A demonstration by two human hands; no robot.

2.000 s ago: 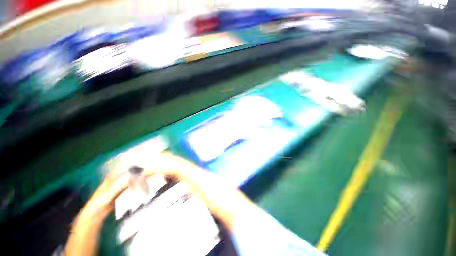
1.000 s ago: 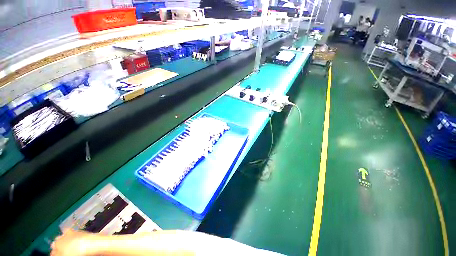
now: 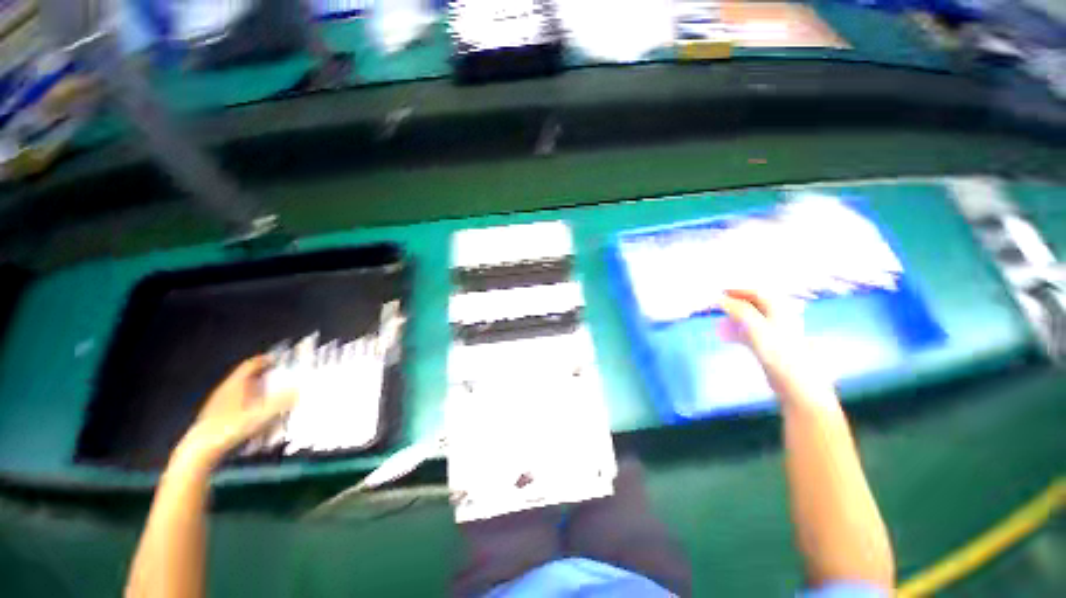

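Note:
My left hand is in the black tray, touching the left side of a row of white pen-shaped units; blur hides whether it grips any. My right hand is over the blue tray, its fingertips at the near edge of the piled white units; I cannot tell whether it holds one. Between the trays stands the pale fixture, with two dark slotted holders across its far half. No units can be made out on the holders.
A white cable runs from the fixture's left side. A metal post rises behind the black tray. Another pale fixture lies at the far right. Across the dark channel, the facing bench holds a dark bin of white sticks.
The view has swung left and down onto the fixture. The black tray and both hands now show. One second ago only one forearm and hand showed at the bottom, by the fixture.

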